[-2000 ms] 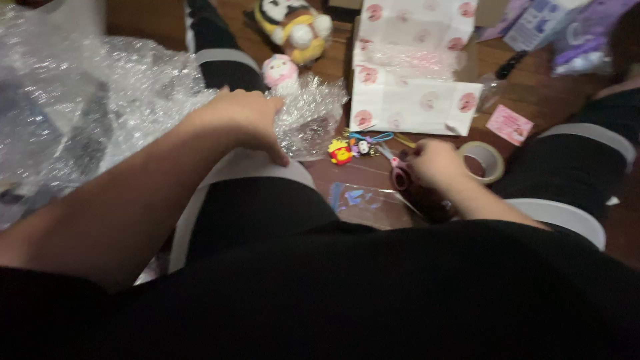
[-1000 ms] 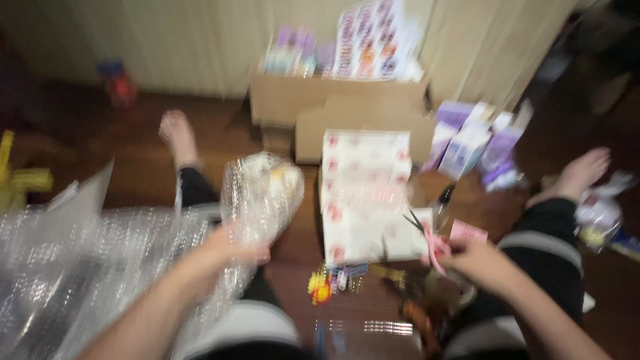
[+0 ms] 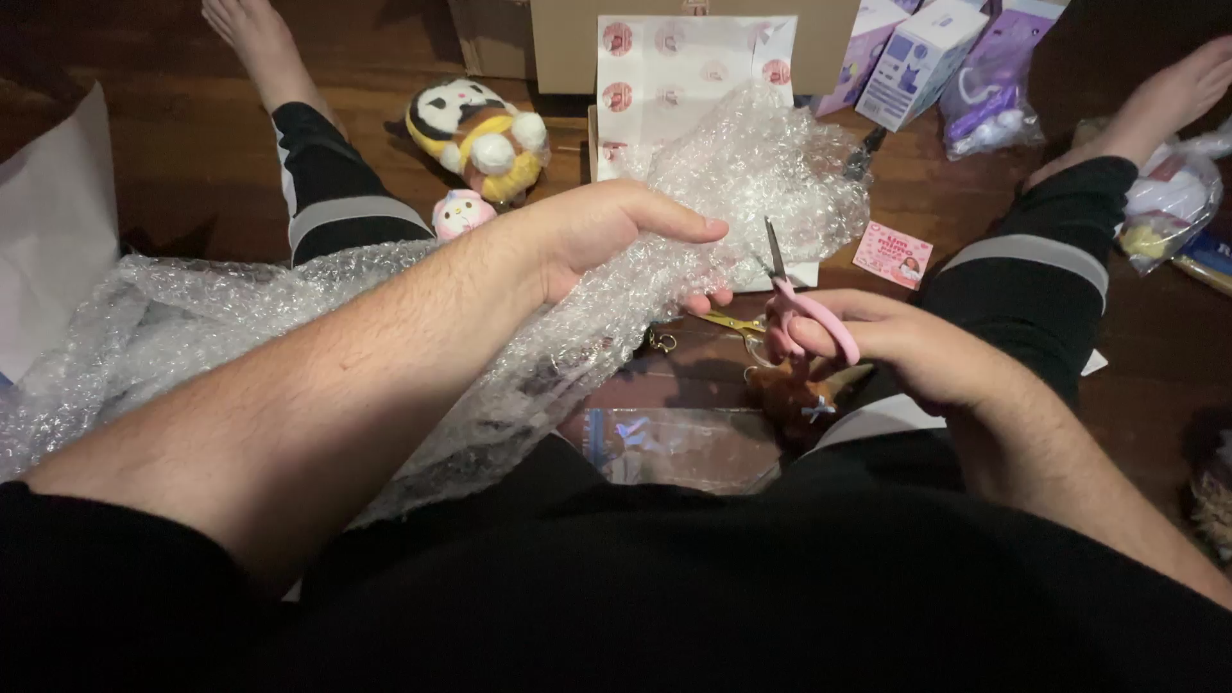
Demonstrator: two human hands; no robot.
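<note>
My left hand (image 3: 616, 236) grips a long sheet of bubble wrap (image 3: 770, 168), whose bunched end sticks out past the fingers over a box lined with printed paper (image 3: 698, 67). The rest of the sheet trails beneath my left forearm. In my right hand (image 3: 852, 337) are pink-handled scissors (image 3: 813, 318), blades up and parted, close to the wrap's right side. Under the hands lie a gold-coloured pair of scissors (image 3: 733, 322), partly hidden, and a brown furry item (image 3: 791, 385). A clear plastic bag (image 3: 683, 448) rests between my legs.
A black, white and yellow plush toy (image 3: 481, 140) and a small pink-and-white figure (image 3: 462, 212) are by my left leg. Behind stands a cardboard box (image 3: 703, 48), with purple-and-white packages (image 3: 924, 63) to its right. A pink card (image 3: 893, 255) lies near my right leg.
My left hand has brought bubble wrap from the left to the middle, over the lined box. The pink scissors, on the floor at first by my right hand, are now held up in it.
</note>
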